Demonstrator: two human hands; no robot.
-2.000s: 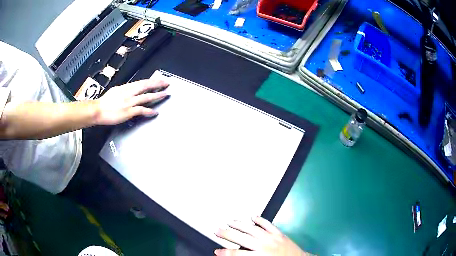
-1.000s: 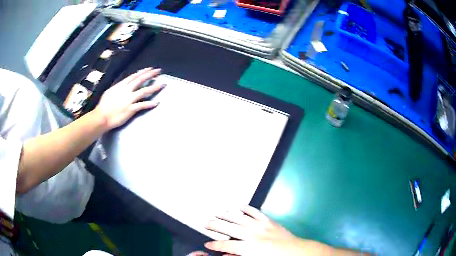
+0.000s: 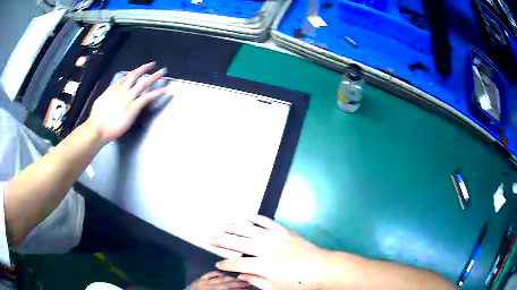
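A closed silver-grey laptop (image 3: pixel 193 153) lies flat on a black mat (image 3: pixel 181 54), with glare across its cover. My right hand (image 3: pixel 266 246) reaches in from the lower right and lies palm down over its near right corner, fingers apart, gripping nothing visible. My left hand (image 3: pixel 218 281) shows only as fingers at the bottom edge, just below that corner; the rest is cut off, so its hold cannot be told. Another person's hand (image 3: pixel 119 107) is over the laptop's far left corner, fingers spread; contact is unclear.
An opened laptop chassis with fans (image 3: pixel 56 113) is at the left, beside a person in white. A clear bottle with a black cap (image 3: pixel 350 93) stands on the green bench (image 3: pixel 363 170). Pens (image 3: pixel 471 255) lie at the right. Blue-lined trays (image 3: pixel 380 45) line the back.
The view has swung right, so the bench contents appear further left. My left fingers have come into view at the bottom. My right hand stays on the same laptop corner.
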